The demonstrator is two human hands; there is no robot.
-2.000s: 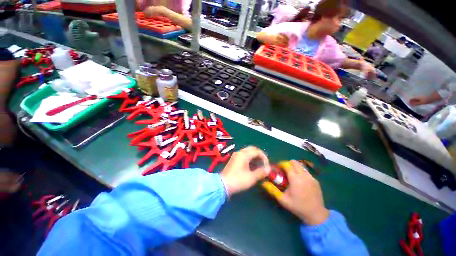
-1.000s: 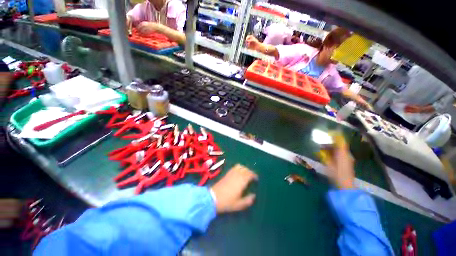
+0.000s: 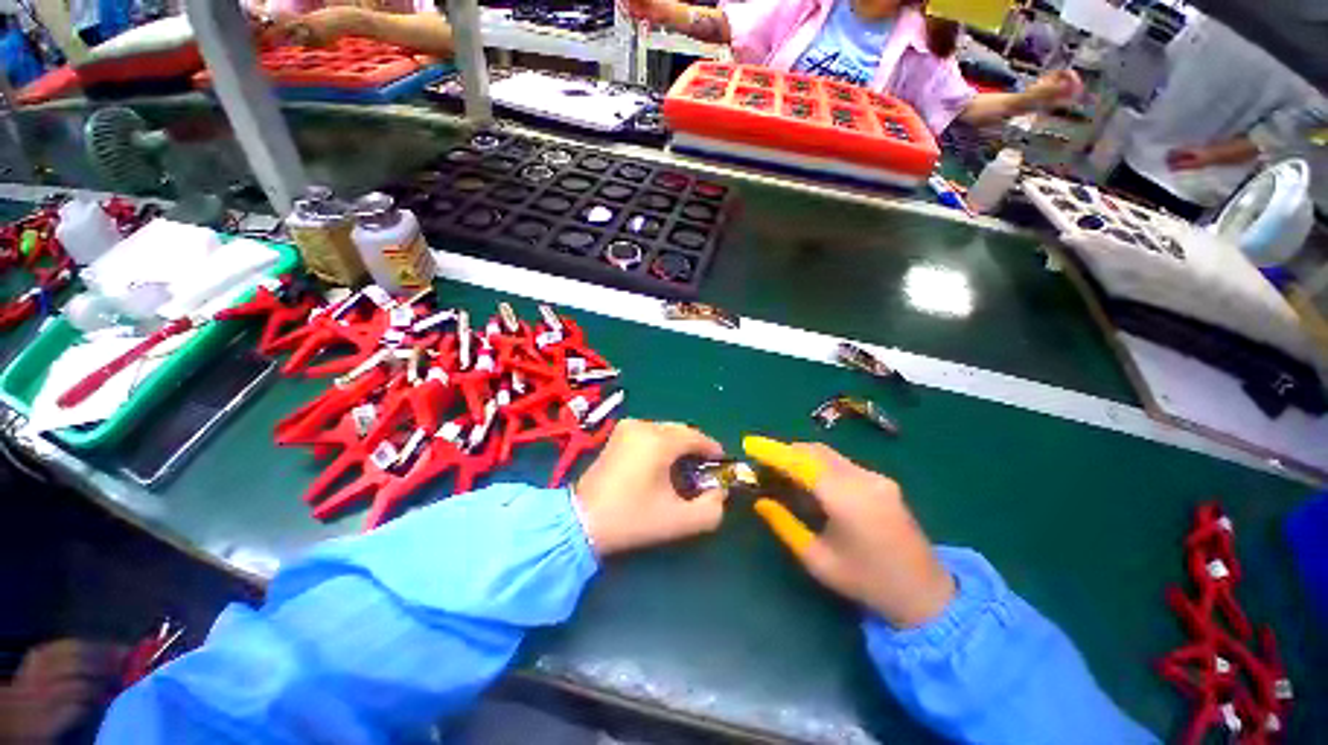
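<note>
My left hand (image 3: pixel 651 485) holds a small electronic assembly (image 3: pixel 722 476), dark with silver and gold parts, between its fingertips. My right hand (image 3: pixel 859 531) wears yellow finger cots on thumb and index finger. These two fingers are spread around the assembly's right end; whether they touch it is unclear. A second assembly (image 3: pixel 856 413) lies on the green bench just beyond my hands. Two more lie at the white strip, one (image 3: pixel 865 358) right of centre and one (image 3: pixel 702 313) farther left. Red clamps (image 3: pixel 452 400) holding bars are piled left of my left hand.
More red clamps (image 3: pixel 1223 633) lie at right, by a blue bin edge. A green tray (image 3: pixel 117 422) and two bottles (image 3: pixel 390 245) stand at left. A black compartment tray (image 3: pixel 568 211) lies across the strip. Beyond are a red compartment tray (image 3: pixel 801 120) and people in pink.
My right hand has come back from the far side of the belt to my left hand. An assembly is now between my hands. The view has shifted, and more clamps show at right.
</note>
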